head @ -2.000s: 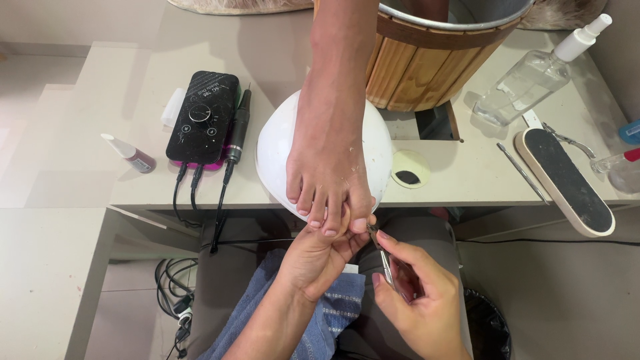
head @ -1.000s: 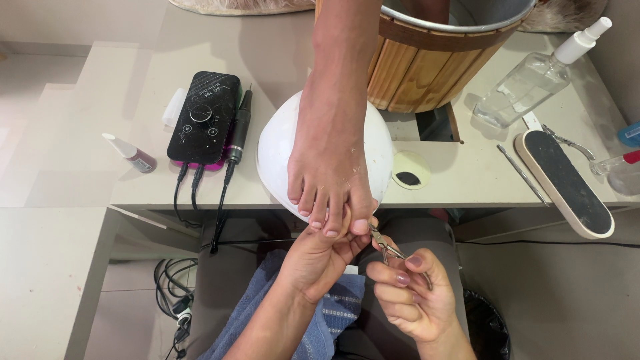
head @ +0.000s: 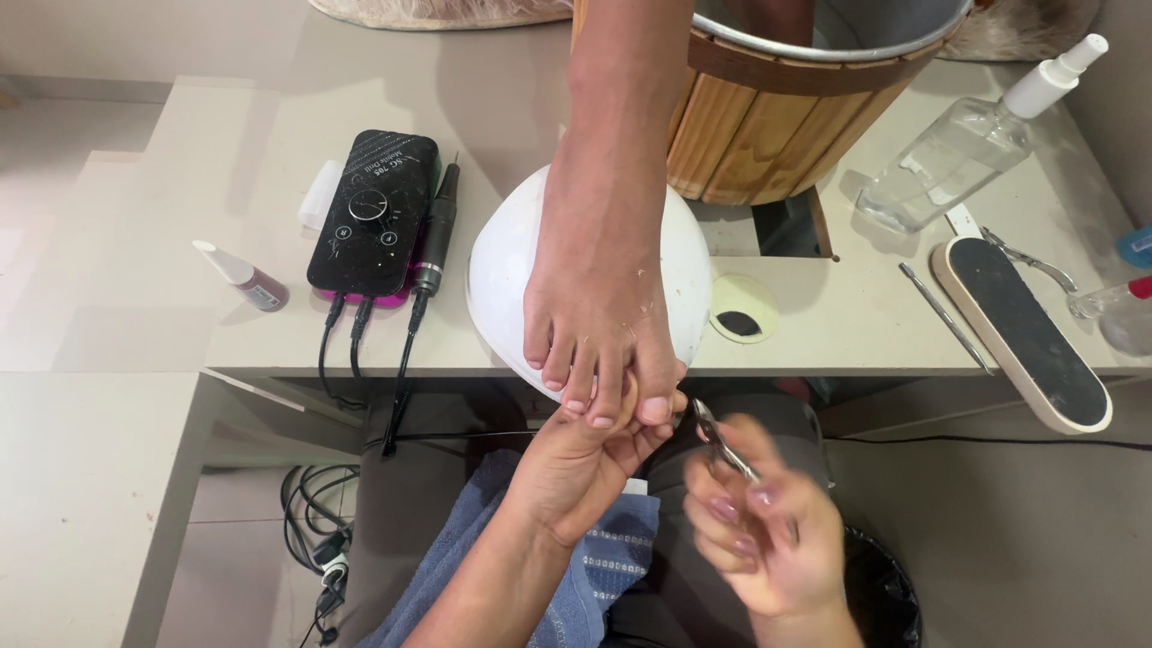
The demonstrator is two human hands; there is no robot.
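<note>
Another person's bare foot (head: 598,279) rests on a white rounded footrest (head: 499,261), toes toward me, with small flakes on its skin. My left hand (head: 576,459) holds the toes from below, its fingers around and under them near the big toe. My right hand (head: 765,513), blurred, grips metal cuticle nippers (head: 720,441); their tip is just right of the big toe, apart from it. A blue towel (head: 621,549) lies across my lap beneath my left forearm.
A nail drill unit (head: 373,216) with its handpiece (head: 436,229) and a small bottle (head: 243,277) stand left. At right are a wood-slatted tub (head: 774,126), spray bottle (head: 954,153), foot file (head: 1026,333), metal pusher (head: 945,317) and another nipper-like tool (head: 1035,261). A lined bin (head: 882,576) stands below.
My right hand has moved away from the big toe to the right with the nippers, which were at the toe earlier. My left hand still holds the toes.
</note>
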